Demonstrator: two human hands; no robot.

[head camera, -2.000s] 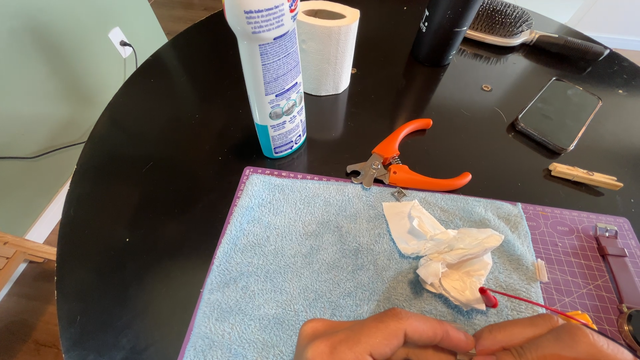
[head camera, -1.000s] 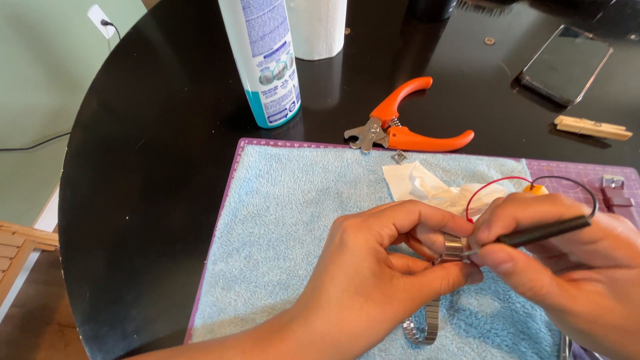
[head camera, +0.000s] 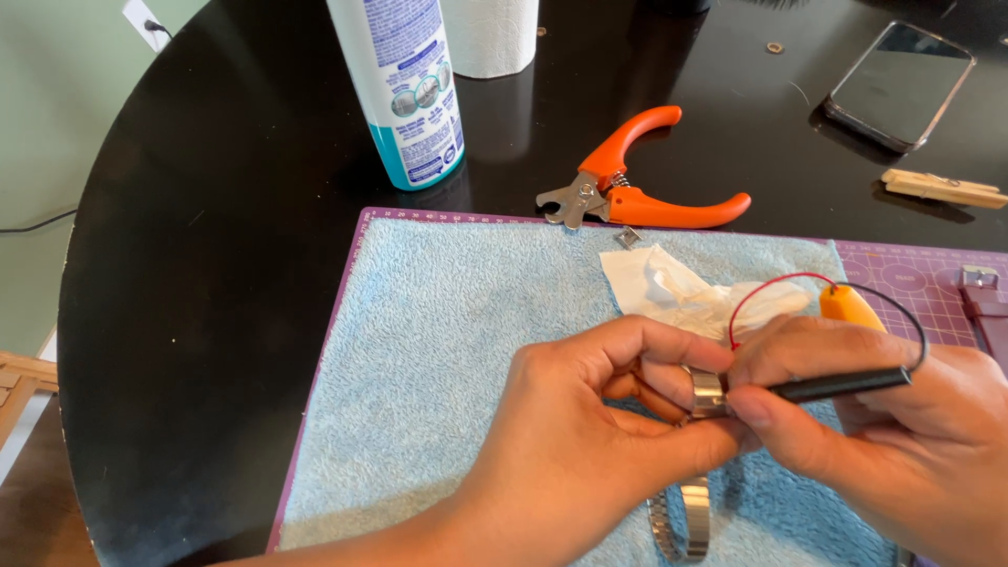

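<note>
My left hand [head camera: 598, 425] grips a metal link watch band [head camera: 707, 394], whose lower loop hangs beneath my fingers over the light blue towel [head camera: 425, 370]. Against the band, my right hand [head camera: 866, 425] holds a black pen-like probe [head camera: 843, 386] with a black wire at its rear end. A red wire [head camera: 776, 279] runs from my right fingers to a yellow-orange device [head camera: 850, 309] behind that hand. The probe's tip is hidden by the fingers. Crumpled white tissue [head camera: 685, 295] lies behind both hands, with a small metal piece [head camera: 628, 238] beyond it.
Orange-handled clippers [head camera: 606, 189], a blue-and-white bottle [head camera: 417, 102] and a white paper roll [head camera: 492, 35] are on the black table [head camera: 197, 276]. To the right are a phone [head camera: 902, 87], a wooden clothespin [head camera: 943, 189] and a dark red watch strap [head camera: 988, 311] on a purple cutting mat [head camera: 913, 291].
Two seconds ago my hands were low at the frame's bottom edge; now they show higher, with the band and black probe visible. The view has shifted somewhat.
</note>
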